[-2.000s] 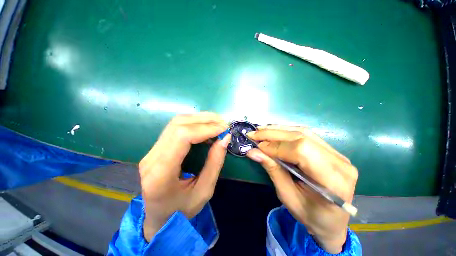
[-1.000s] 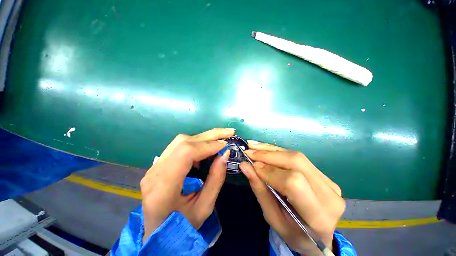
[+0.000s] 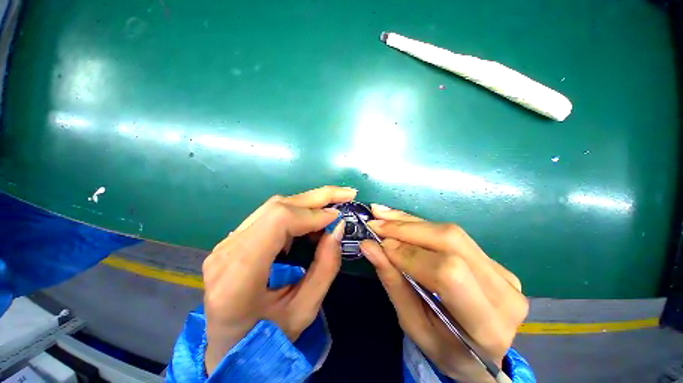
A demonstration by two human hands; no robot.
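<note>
A round black watch case (image 3: 350, 230) with silvery parts inside is held between both hands at the mat's front edge. My left hand (image 3: 273, 258) grips its left side with thumb and fingers, and a small blue piece (image 3: 336, 224) shows at those fingertips. My right hand (image 3: 449, 280) holds thin silver metal tweezers (image 3: 430, 301), their tip over the case, with fingertips also at the case's right rim. The tweezers' tip is partly hidden by fingers.
An off-white tapered stick (image 3: 483, 75) with a dark tip lies on the green mat (image 3: 225, 97) at the back right. A small white scrap (image 3: 96, 194) lies at the left. Blue cloth (image 3: 52, 243) is at the left edge.
Since two seconds ago both hands and the case have moved down in view, towards me. The tweezers in my right hand have swung steeper. Since one second ago little has changed.
</note>
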